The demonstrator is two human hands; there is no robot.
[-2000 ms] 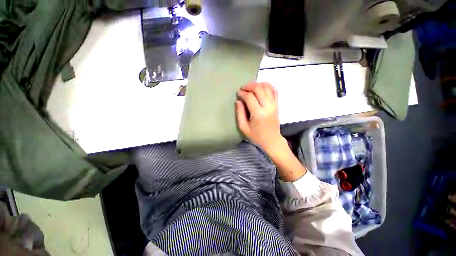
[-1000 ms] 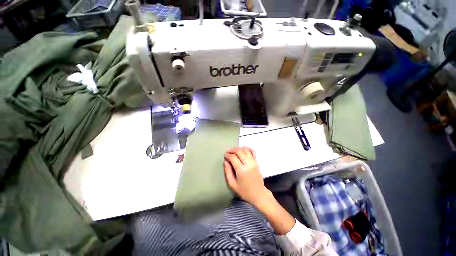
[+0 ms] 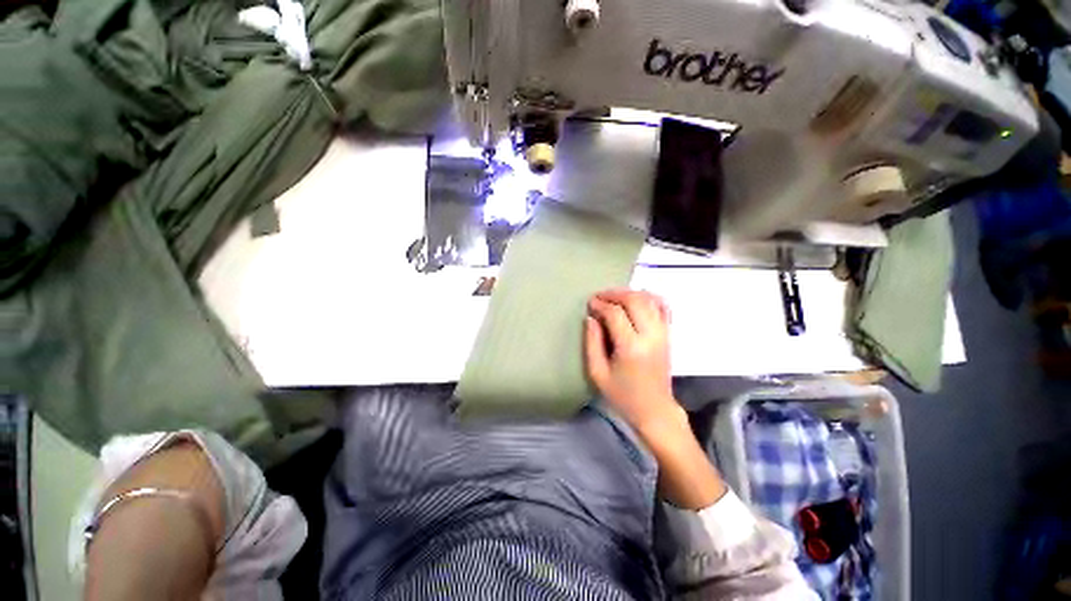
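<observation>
A flat green cut panel (image 3: 546,311) lies right of the lit presser foot and needle area (image 3: 505,194), its near end at my lap. My right hand (image 3: 634,346) is on the panel's right edge, fingers curled with the edge at the fingertips and thumb; the grip underneath is hidden. My left forearm, with a bracelet, shows at the lower left, but the hand is cut off by the picture's bottom edge. The larger green garment piece (image 3: 211,153) lies heaped left of the needle, with a white tie (image 3: 282,29) around it.
The white sewing machine (image 3: 752,59) stands over the table. A mobile phone (image 3: 687,186) lies under its arm, with thread snips (image 3: 790,291) to the right. Green panels (image 3: 910,299) hang at the right table edge. A plastic bin (image 3: 902,493) holds checked cloth.
The view has tilted down and shifted. My left forearm has come into view at the lower left. My right hand stays on the panel's right edge, and the panel keeps its place by the needle.
</observation>
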